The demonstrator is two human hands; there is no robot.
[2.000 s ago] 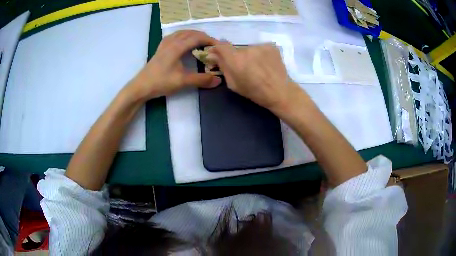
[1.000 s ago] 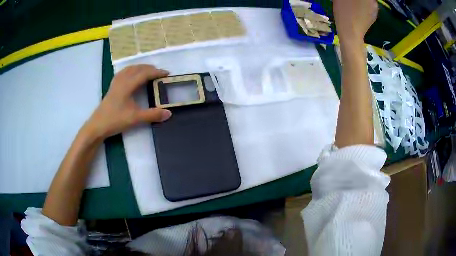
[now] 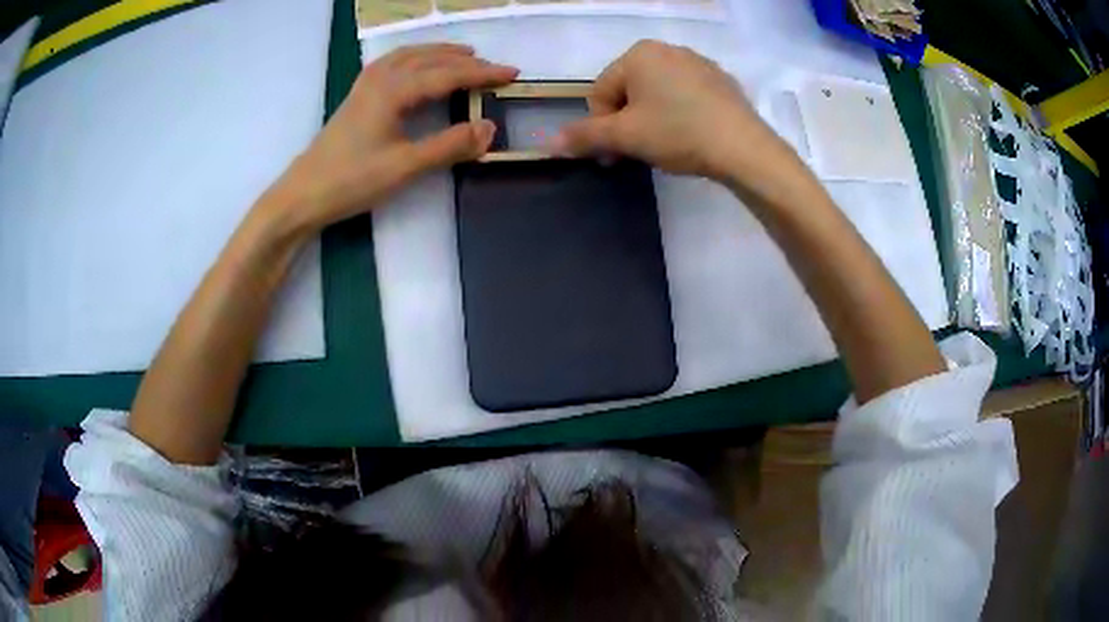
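Observation:
The black housing lies flat on the white foam mat, its window end away from me. A tan adhesive frame runs around the window. My left hand holds the left side of the window end, thumb and fingers at the frame's left corners. My right hand is at the right side of the window end, its fingers bent over the frame and covering the right corner. Whether its fingertips grip anything is hidden.
Tan adhesive sheet at the mat's far edge. Blue bin with tan scraps, far right. White backing card on the mat. Clear bag and white waste frames at right. Carton below the bench. Another white mat at left.
My right hand has come back from beside the blue bin to the housing's window end. The white cut-out strip beside the housing is no longer seen. The camera view has shifted.

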